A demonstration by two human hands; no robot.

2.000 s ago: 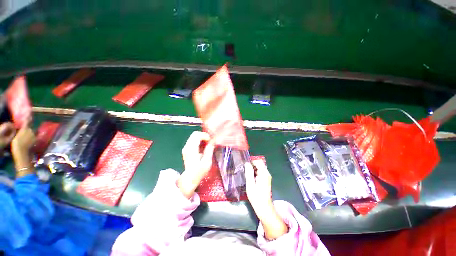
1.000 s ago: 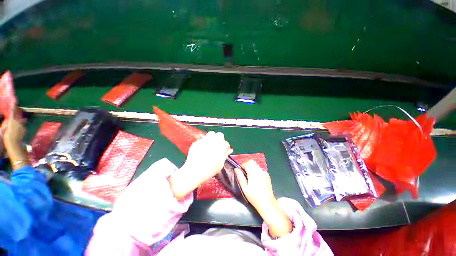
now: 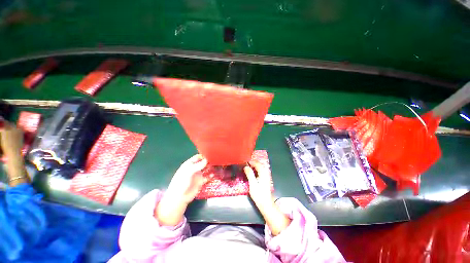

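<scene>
A red bubble bag (image 3: 219,120) stands upright and wide in front of me, its broad end up and its narrower end between my hands. My left hand (image 3: 189,180) holds its lower left corner. My right hand (image 3: 257,181) is at its lower right corner. A dark strip of the bagged electronic unit (image 3: 229,171) shows just below the bag; the rest is hidden. A dimpled red bubble bag used as a work pad (image 3: 227,188) lies flat on the bench under my hands.
Two bagged units (image 3: 330,163) lie side by side at right, beside the loose red bubble bags (image 3: 407,149). A dark stack of bagged units (image 3: 69,134) and a flat red bag (image 3: 110,162) lie left. A neighbour's hand (image 3: 13,146) is far left. The conveyor (image 3: 304,102) carries packets.
The red bag, lately tilted left beneath my left hand, now stands upright and broad. My hands have moved apart to its lower corners. The belt's packets have shifted left in the view.
</scene>
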